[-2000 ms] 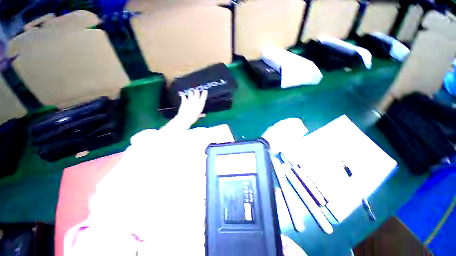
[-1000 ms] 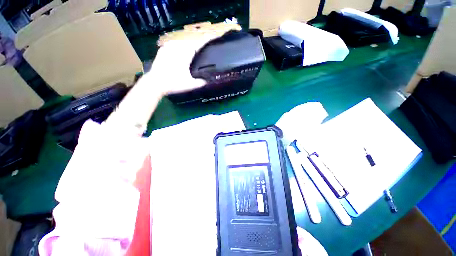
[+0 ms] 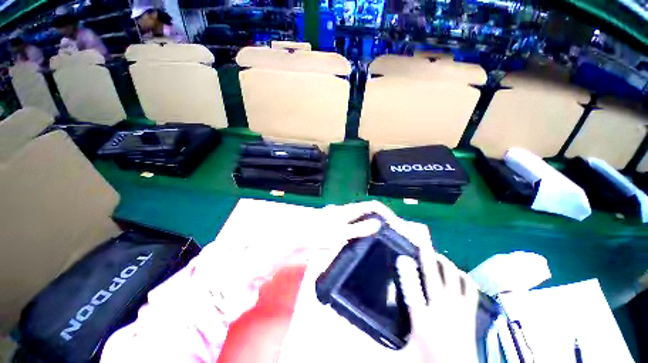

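Observation:
A black rugged scan tool (image 3: 369, 280) is held tilted over the white and pink-red work mat (image 3: 263, 315), its dark screen facing up. My left hand (image 3: 366, 216) grips its top edge; the sleeve comes in from the left. My right hand (image 3: 437, 301) lies over its right side, fingers reaching onto the screen edge. The hands hide the tool's right part. A dark edge shows right of my right hand; I cannot tell what it is.
Open cartons with tan lids line the bench; one holds a TOPDON case (image 3: 419, 166), another stands near left (image 3: 106, 294). Right of the mat lie a crumpled white cloth (image 3: 515, 271), slim sticks and a record sheet (image 3: 568, 319) with a pen. People (image 3: 156, 21) are behind.
The view has lifted and shifted. My left hand has left the tilted retail box and now holds the tool. The tool showed its labelled back; now its screen shows. My right hand has come into clear view.

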